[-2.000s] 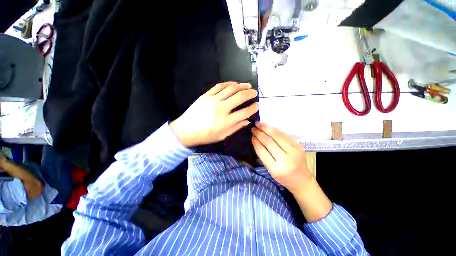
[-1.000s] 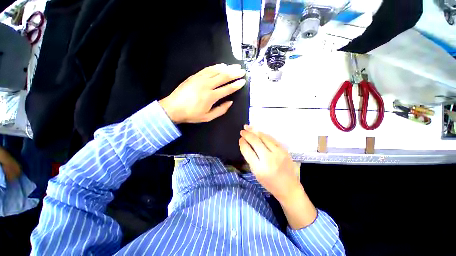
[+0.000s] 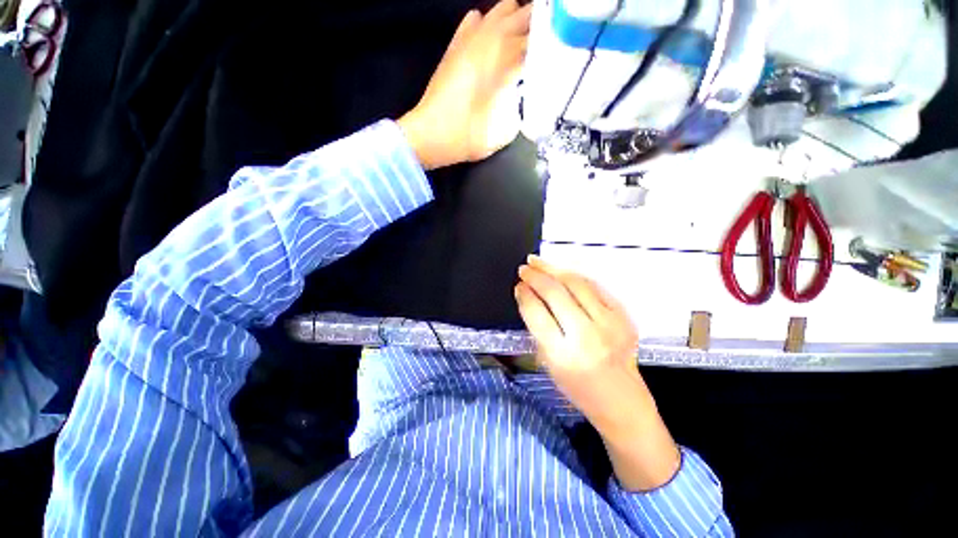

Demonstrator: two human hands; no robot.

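The large black garment piece point(image 3: 315, 95) covers the table left of the sewing machine head point(image 3: 651, 63). Its straight right edge runs down from the needle area point(image 3: 562, 147). My left hand point(image 3: 478, 89) lies on the cloth beside and behind the needle area, its fingertips partly cut off by the top edge of the picture. My right hand point(image 3: 578, 315) is at the cloth's right edge near the front of the table, fingertips on or just beside the edge. Whether it pinches the cloth cannot be told.
Red-handled scissors point(image 3: 777, 247) lie right of the machine, with small yellow-orange handled tools point(image 3: 895, 266) beyond. Two brown tape pieces point(image 3: 699, 330) sit near the tape ruler point(image 3: 735, 357) at the table's front edge. Another pair of red scissor handles point(image 3: 40, 37) is at far left.
My left hand has moved forward along the cloth, past the needle area. The cloth's near edge has moved forward, uncovering the table's front edge. My right hand stays near the front. The view has shifted.
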